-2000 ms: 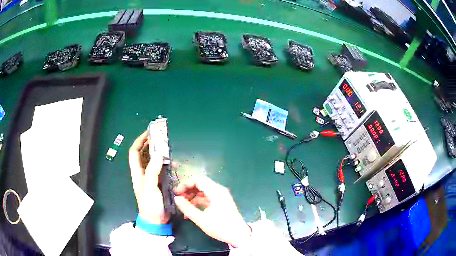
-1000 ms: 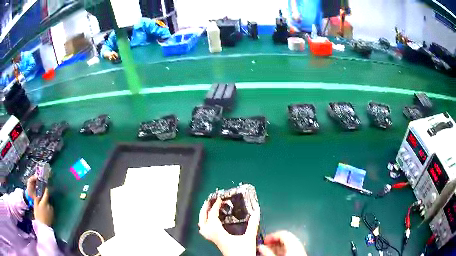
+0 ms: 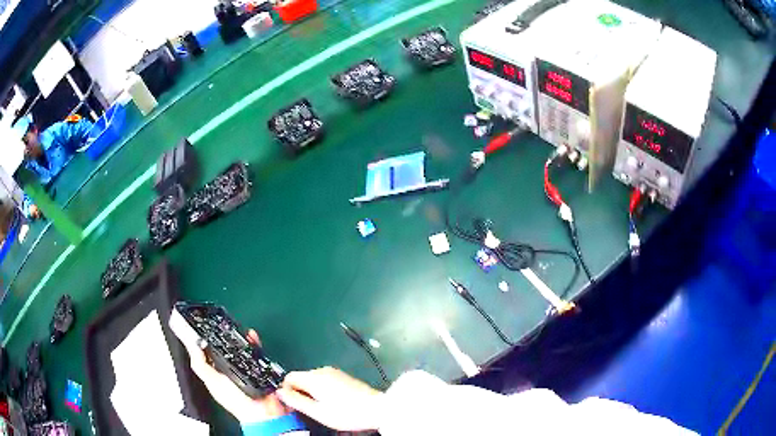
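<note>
My left hand (image 3: 223, 385), with a blue wrist band, holds a camouflage-cased trail camera (image 3: 228, 342) at the lower left, beside the black tray. The camera is tilted, its dark mottled face up. My right hand (image 3: 328, 393) has its fingertips at the camera's lower right end; a small dark part seems to be between them, but it is too small to name. A thin black lead (image 3: 364, 351) with a plug end lies on the mat to the right of my right hand.
Black tray (image 3: 95, 345) with white sheets (image 3: 140, 383) is left. Camera units (image 3: 295, 124) line the bench behind. Power supplies (image 3: 587, 85) with red clip leads (image 3: 553, 187) stand at the right. A coiled black cable (image 3: 513, 255), another plug lead (image 3: 481, 312) and a blue-white leaflet (image 3: 396, 174) lie nearer. A person (image 3: 64, 146) sits far left.
The view has swung right and tilted. The camera has turned in my left hand from its lens side to its mottled face. My right hand is now at its lower end.
</note>
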